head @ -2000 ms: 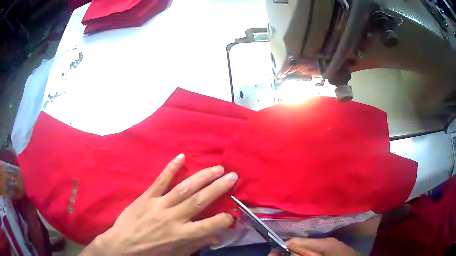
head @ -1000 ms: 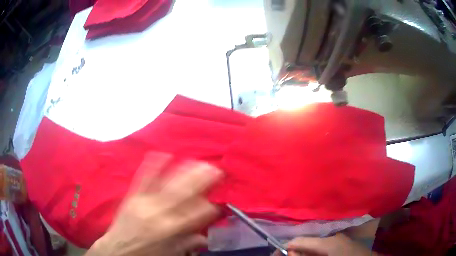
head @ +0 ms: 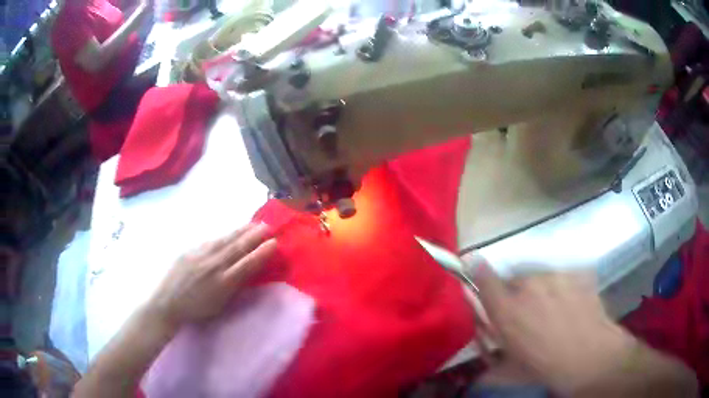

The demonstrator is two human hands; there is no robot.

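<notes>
A red garment panel (head: 373,311) lies under the sewing machine head (head: 435,93), and part of it passes behind the presser foot (head: 323,221) in the lamp glow. A pale pink-white cloth (head: 233,346) lies on the panel's near left side. My left hand (head: 210,272) is flat on the red cloth left of the foot, fingers towards the foot. My right hand (head: 536,319) is blurred and holds scissors (head: 448,260), blades pointing up-left over the panel's right part. The needle is too small and glared to tell.
A folded pile of red cut pieces (head: 159,140) lies at the table's far left. A person in red (head: 85,50) is beyond it. A control panel (head: 661,194) is on the white table (head: 575,245) at right. Red cloth (head: 680,322) hangs at the right edge.
The view has shifted to show more of the machine. The red panel has turned and moved under the machine head. The pale cloth now shows at the left. My right hand has moved up with the scissors.
</notes>
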